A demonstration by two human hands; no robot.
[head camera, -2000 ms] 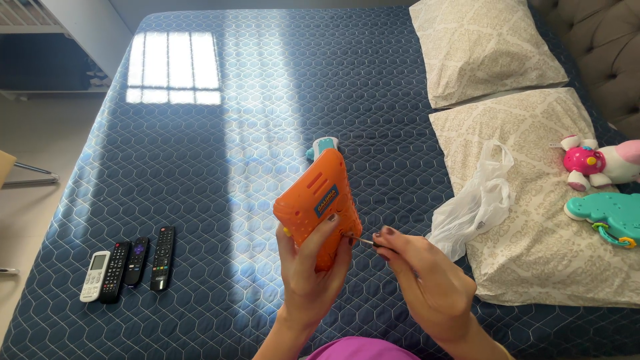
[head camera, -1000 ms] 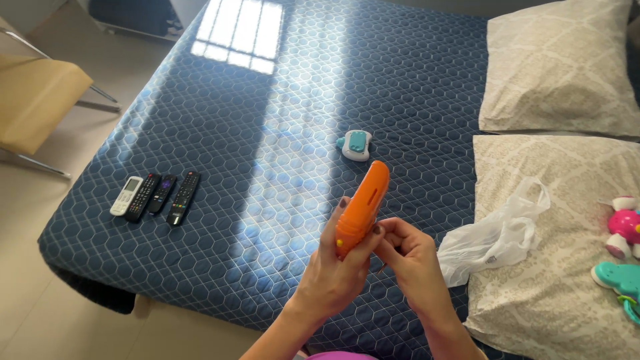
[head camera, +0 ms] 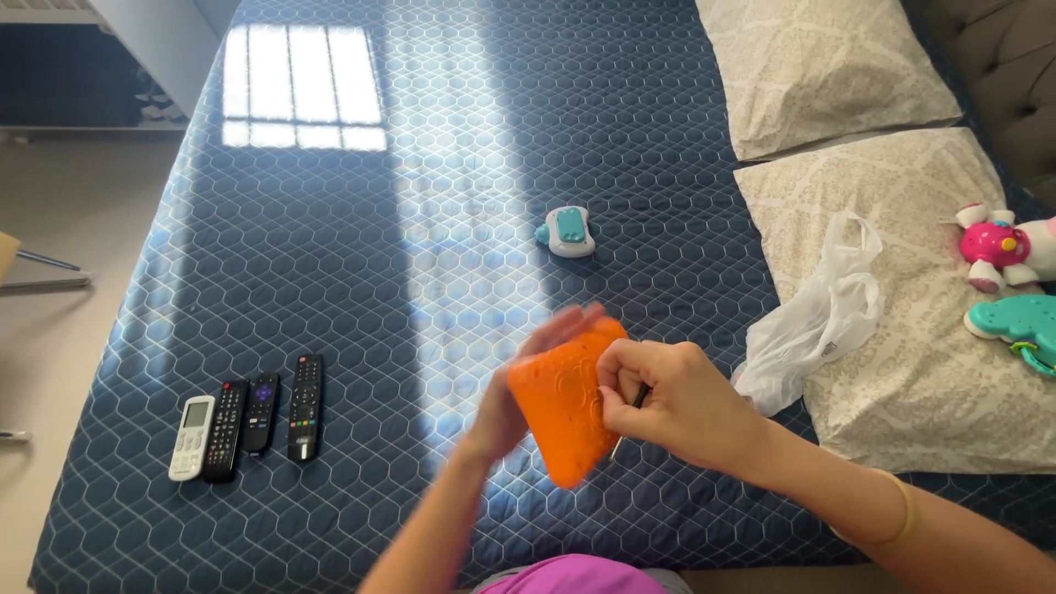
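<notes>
An orange plastic toy (head camera: 568, 396) is held above the bed, its moulded face turned up and slightly blurred. My left hand (head camera: 516, 392) supports it from its left and upper edge, the fingers partly behind it. At its right edge is my right hand (head camera: 672, 404), closed on a thin tool with a dark handle (head camera: 641, 396), which looks like a small screwdriver. The metal shaft (head camera: 617, 448) points down past the toy's edge. Beyond the hands, a small white and teal toy (head camera: 569, 231) lies on the quilted blue bedspread (head camera: 462, 528).
Several remote controls (head camera: 305, 408) lie side by side at the left. A white plastic bag (head camera: 813, 322) rests against a patterned pillow (head camera: 907, 396), with a second pillow (head camera: 825, 74) behind. A pink and white toy (head camera: 996, 245) and a teal toy (head camera: 1019, 326) are at the right.
The orange toy has turned from edge-on to showing its broad face. My right hand has shifted up along its right side. The view has swung back after turning.
</notes>
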